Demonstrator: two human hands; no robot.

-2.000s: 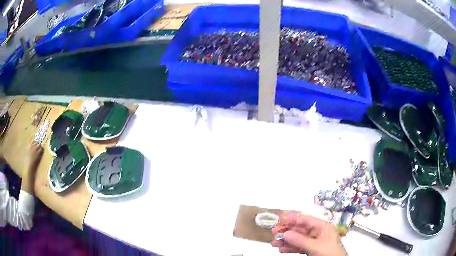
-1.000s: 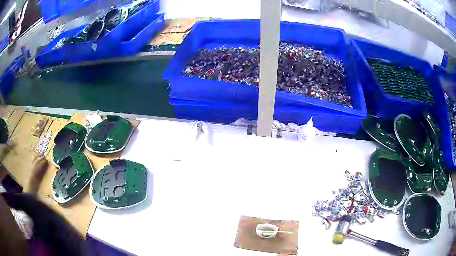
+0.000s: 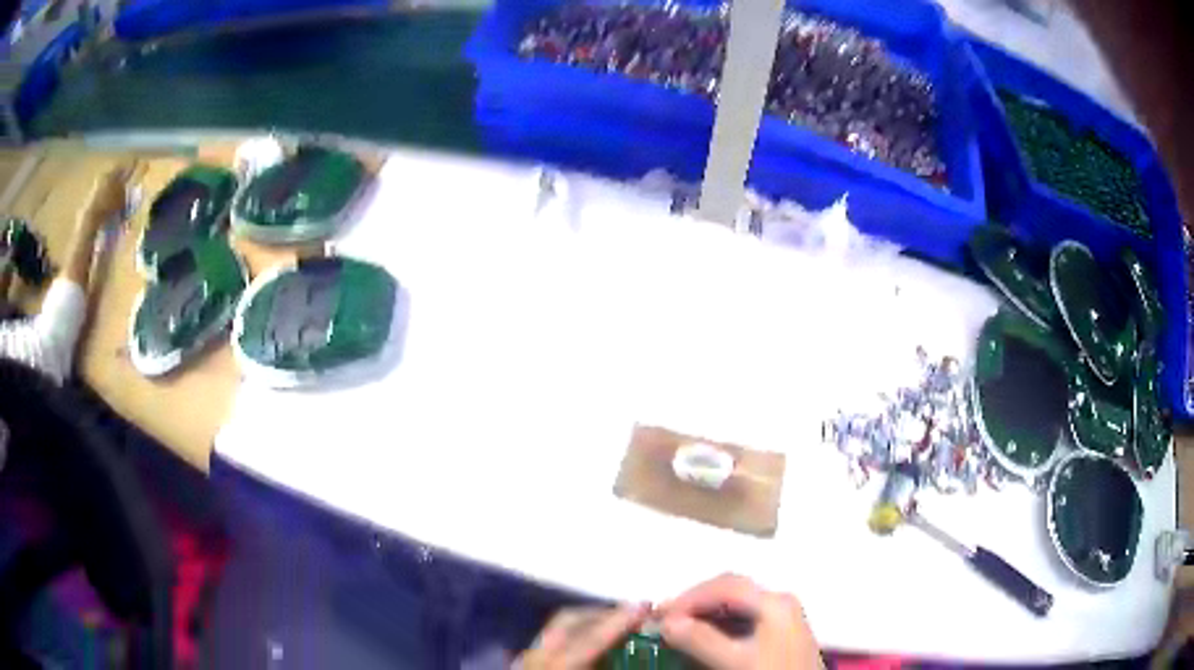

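Observation:
My left hand (image 3: 583,639) and my right hand (image 3: 744,626) meet at the bottom edge, in front of the bench. A green shell (image 3: 642,652) shows between them, mostly cut off. My left fingers grip its side. My right fingertips pinch at its upper rim, where a tiny silver and reddish trim piece (image 3: 648,613) shows, blurred. The white glue cup (image 3: 703,465) sits on the brown board (image 3: 644,482). A pale stick (image 3: 750,479) shows faintly beside the cup. The hammer (image 3: 976,560) lies right of the board, by the badge pile (image 3: 917,425).
Green shells lie at left (image 3: 317,314) on and beside tan sheeting (image 3: 170,412), and at right (image 3: 1097,517). A pale post (image 3: 740,118) stands before a blue bin of small parts (image 3: 851,196). A blue bin of green parts (image 3: 1074,164) stands at right. Another person's arm (image 3: 59,314) reaches in at left.
The view has tilted down. My right hand was over the cup with a small piece, then out of view. Both hands now show at the bottom with a green shell.

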